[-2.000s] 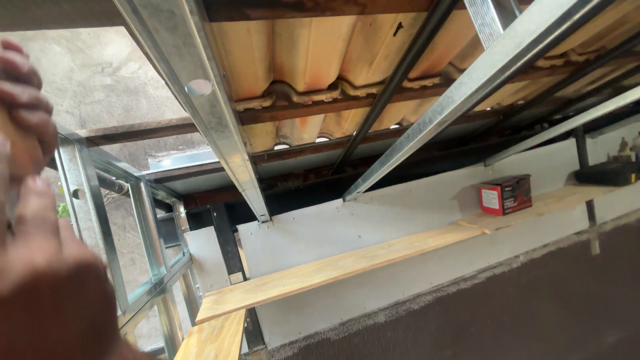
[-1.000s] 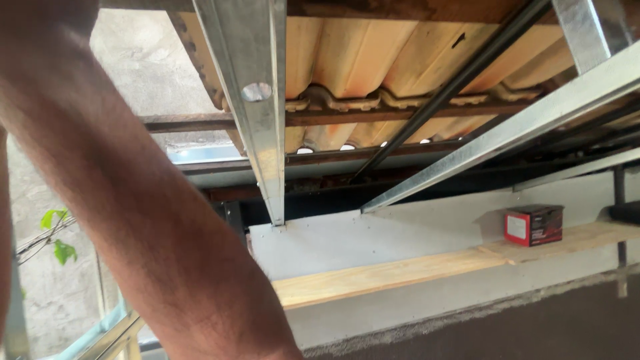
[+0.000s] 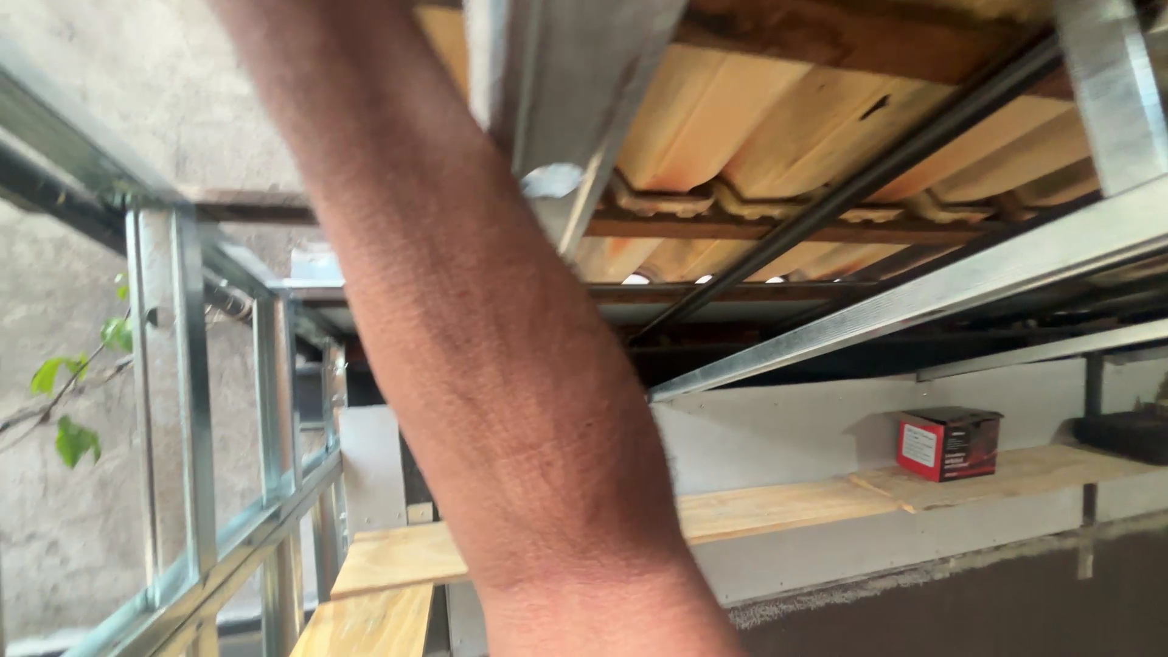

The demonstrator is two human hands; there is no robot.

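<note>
A bare forearm crosses the head view from the bottom middle up to the top edge, reaching overhead. Its hand is beyond the top of the frame, so what it holds or touches is hidden. The other hand does not show. Behind the forearm, a galvanized steel channel (image 3: 584,100) with a round hole runs overhead. To the right, a second metal channel (image 3: 912,297) slopes down to the white wall panel (image 3: 776,438). A red and black cardboard box (image 3: 949,445) sits on a wooden plank (image 3: 785,511) along that panel.
On the left stands a galvanized stud frame (image 3: 196,392) before a rough grey wall (image 3: 55,265), with a leafy twig (image 3: 78,438) beside it. Above are clay roof tiles (image 3: 730,128), wooden battens and a dark metal bar (image 3: 849,192). A dark object (image 3: 1122,438) lies at the plank's right end.
Two seconds ago two blurred hands showed at the left edge; now only a raised forearm shows. Since one second ago, that forearm has moved towards the middle of the view, across the steel channel.
</note>
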